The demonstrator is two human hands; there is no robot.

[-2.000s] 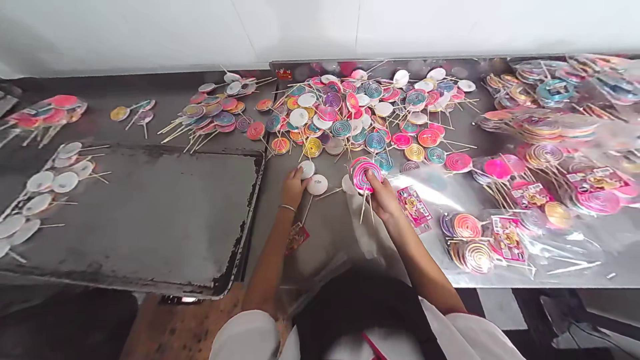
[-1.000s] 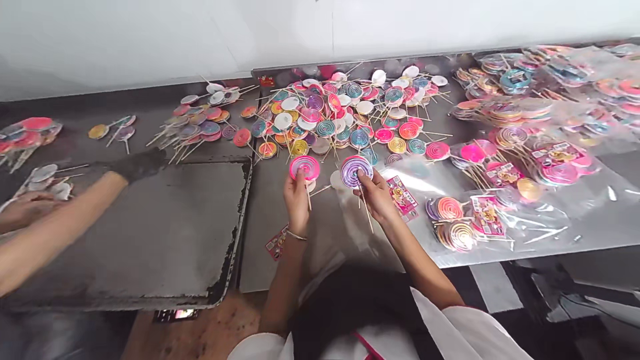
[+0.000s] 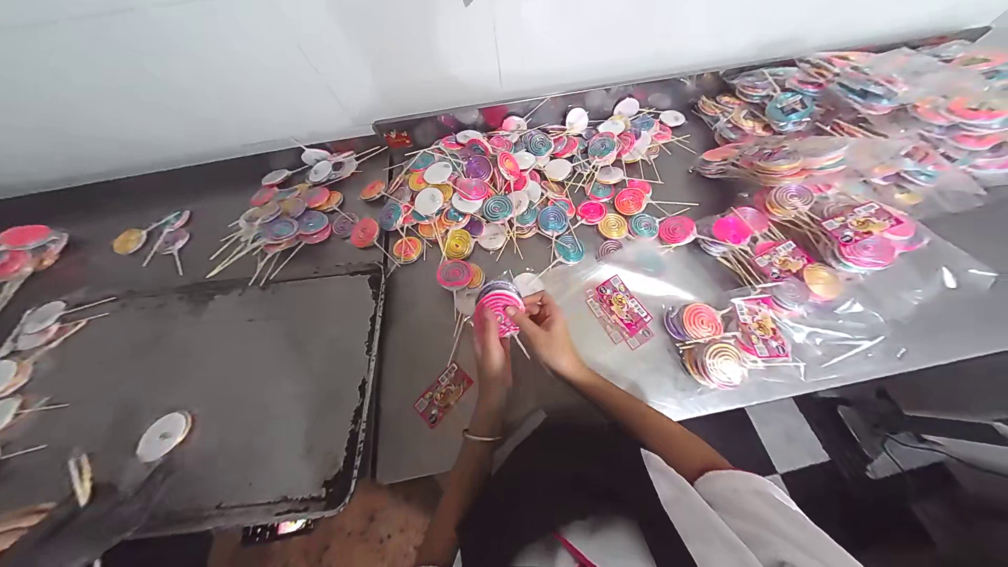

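My left hand (image 3: 492, 350) is closed around the lower side of a few stacked swirl lollipops (image 3: 501, 311), pink in front and purple behind. From the right, my right hand (image 3: 547, 332) has its thumb on the same stack. Just behind them lie a pink lollipop (image 3: 454, 274) and a white-backed one (image 3: 528, 283). A large heap of wrapped swirl lollipops (image 3: 497, 209) spreads behind my hands. One printed card (image 3: 443, 394) lies left of my left wrist; more printed cards (image 3: 620, 309) lie on clear plastic bags to the right.
Filled clear bags of lollipops (image 3: 787, 252) cover the right of the metal table. To the left, a worn metal tray (image 3: 236, 394) holds a white-backed lollipop (image 3: 164, 436) and others along its left side. A co-worker's blurred dark-covered forearm (image 3: 87, 512) is at the lower left.
My hands, apart one second ago with a pink lollipop in the left and a purple one in the right, have come together. The co-worker's arm has drawn back toward the lower left.
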